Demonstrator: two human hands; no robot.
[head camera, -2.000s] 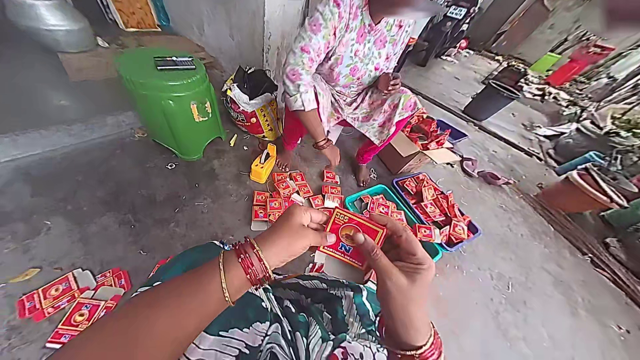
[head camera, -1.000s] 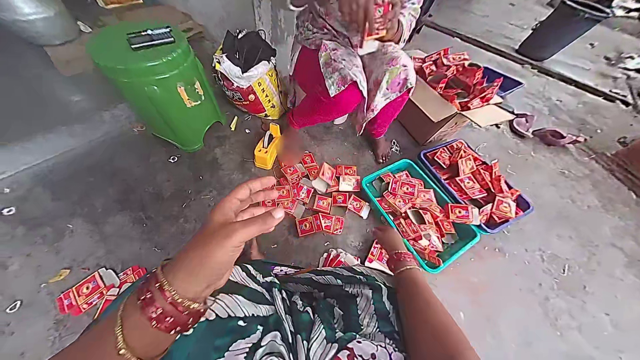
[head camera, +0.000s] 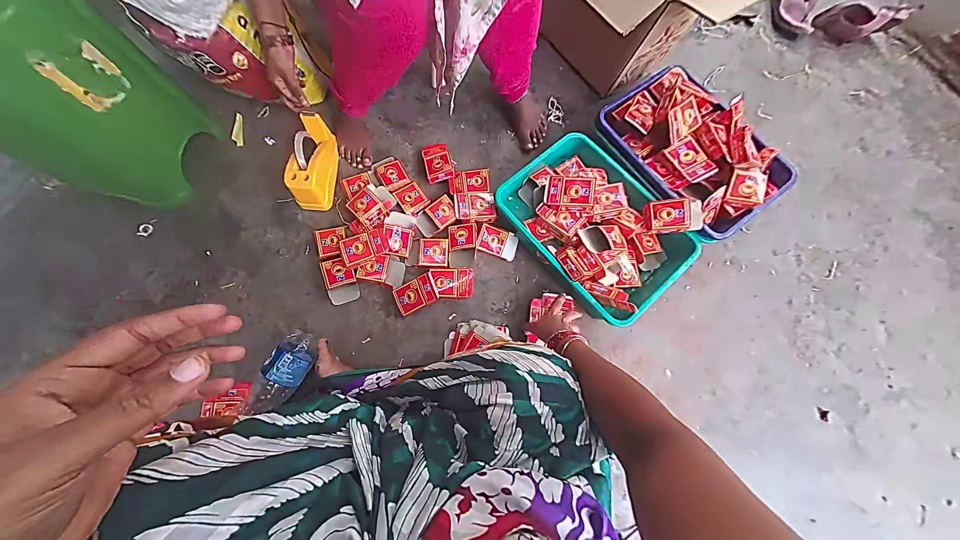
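Observation:
My left hand (head camera: 142, 397) is raised at the lower left, fingers apart, holding nothing. Low beside my lap, my right hand (head camera: 553, 322) rests on red printed cardboard pieces (head camera: 541, 306) on the floor; whether its fingers grip one cannot be told. Another stack of flat cartons (head camera: 474, 337) lies at the edge of my patterned garment. Small red cartons (head camera: 433, 252) are scattered on the floor in front of me. More cartons fill a teal plastic tray (head camera: 517, 217), one of them (head camera: 670, 216) lying across its right rim. A blue tray (head camera: 787, 176) behind it also holds red cartons.
A co-worker's bare feet (head camera: 531, 124) and hand (head camera: 285, 75) are at the top, the hand by a yellow tape dispenser (head camera: 313, 174). Around stand a green plastic stool (head camera: 97, 112), a printed bag (head camera: 232, 56), a cardboard box (head camera: 622, 45) and a plastic bottle (head camera: 287, 367).
Two seconds ago both my hands held a red carton piece; now my left hand is empty and my right hand is down at the floor. The view has tilted down.

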